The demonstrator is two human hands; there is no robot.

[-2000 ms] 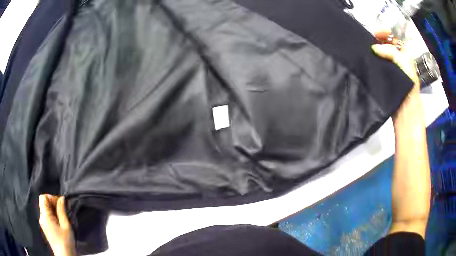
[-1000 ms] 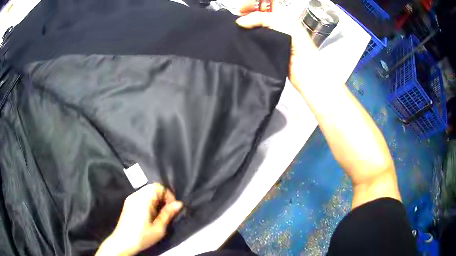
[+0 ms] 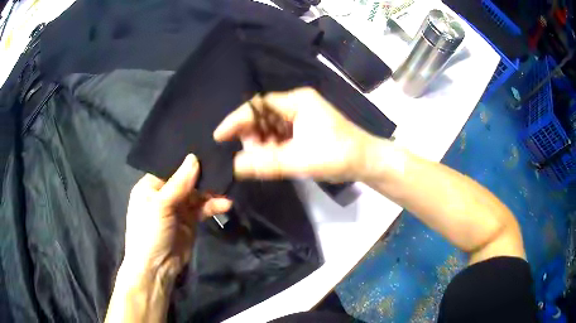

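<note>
A black suit jacket (image 3: 120,31) lies on the white tabletop with its shiny dark lining (image 3: 101,145) facing up. My left hand (image 3: 167,208) pinches the edge of a matte black cloth part (image 3: 189,107), which looks like a sleeve end or folded edge, above the lining. My right hand (image 3: 297,135) is blurred just right of it, fingers curled, with something dark at the palm that I cannot make out. Whether its fingertips touch the cloth is unclear. A sliver of a white label (image 3: 220,219) shows below my left fingers.
A steel flask (image 3: 432,53) stands on the white table (image 3: 464,101) at the upper right, beside a dark phone-like slab (image 3: 354,55). Blue crates (image 3: 546,126) stand on the blue floor (image 3: 391,271) at the right.
My right hand has left the jacket's far corner and come in beside my left. My left hand has moved from the lining near the label to the matte cloth, now raised and folded over.
</note>
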